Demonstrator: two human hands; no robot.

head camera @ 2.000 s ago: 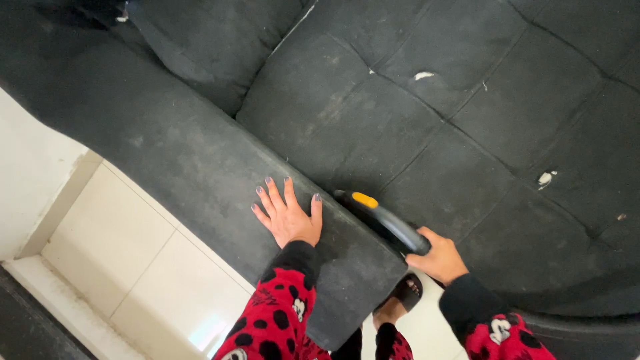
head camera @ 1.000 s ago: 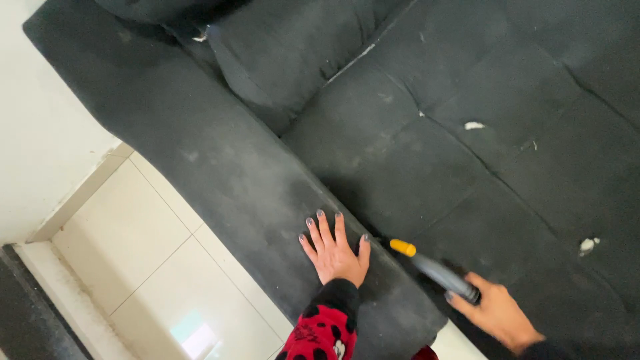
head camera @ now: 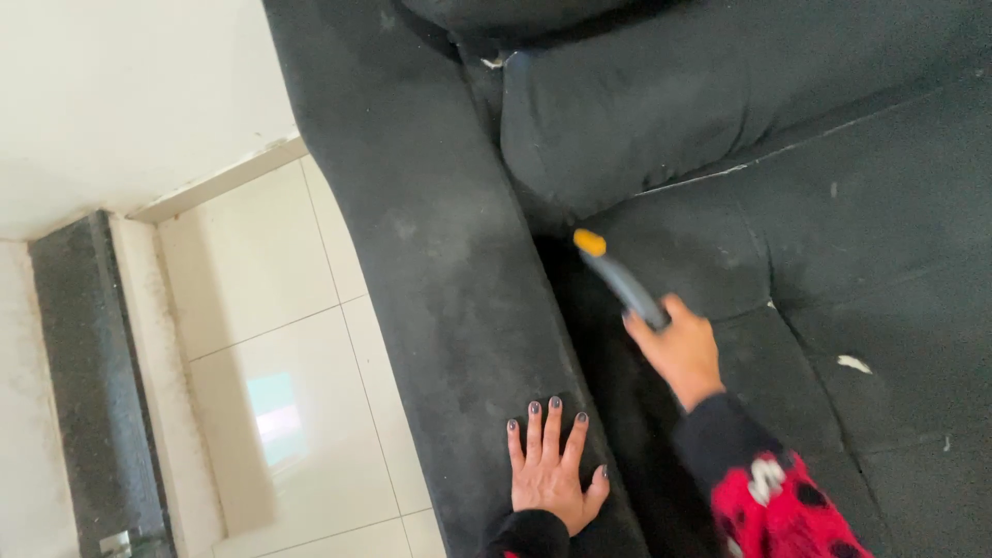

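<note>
My right hand grips the end of a dark grey handheld tool with a yellow-orange part at its far end. The tool is slightly blurred; its kind and its working end cannot be told. It lies over the dark gap between the armrest and the seat, near the lower corner of a back cushion. My left hand rests flat, fingers spread, on the black fabric armrest of the sofa, holding nothing. The tufted sofa seat spreads to the right.
White bits, perhaps exposed stuffing, show on the seat and by the back cushion. Left of the armrest are floor tiles, a white wall and a dark stone ledge.
My right hand has moved the tool along the inner side of the armrest, toward the back cushion. My left hand stays flat on the armrest. The view has shifted toward the sofa's back corner.
</note>
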